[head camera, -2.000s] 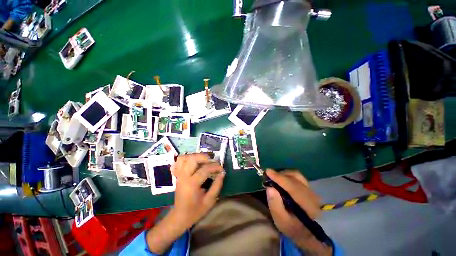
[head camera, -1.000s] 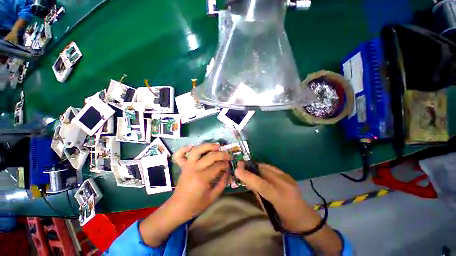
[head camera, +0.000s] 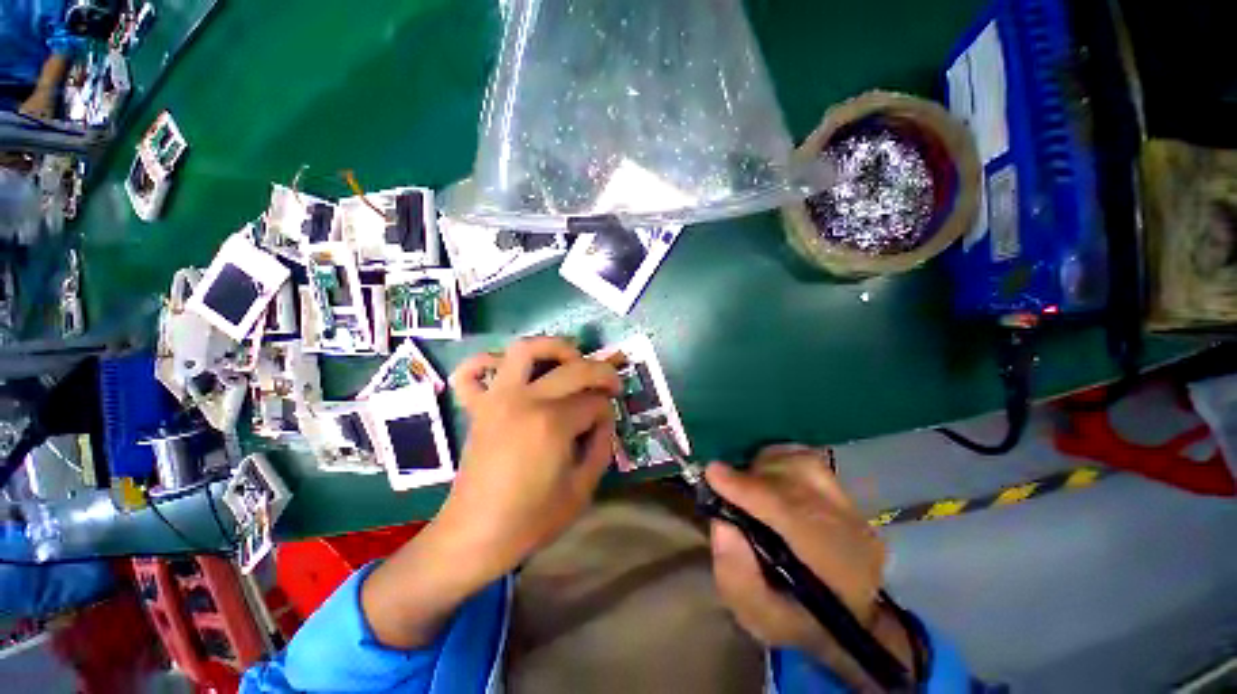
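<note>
A white device housing (head camera: 670, 401) with a green circuit board (head camera: 632, 437) lies on the green mat in front of me. My right hand (head camera: 794, 536) holds the black soldering iron (head camera: 773, 549); its metal tip is at the lower part of the board. My left hand (head camera: 536, 427) is at the housing's left side with fingers curled. Its fingertips overlap the housing's upper left edge; whether they grip it or hold a thin wire cannot be told.
Many white housings (head camera: 414, 452) are piled at left. The clear fume hood (head camera: 624, 122) hangs above. A round bowl of silver scraps (head camera: 875, 190) and a blue soldering station (head camera: 1031, 163) stand at right. A spool (head camera: 174, 461) is at far left.
The view has moved closer to the bench. The right hand has drawn back a little from the left, and the iron's tip and the board now show between them.
</note>
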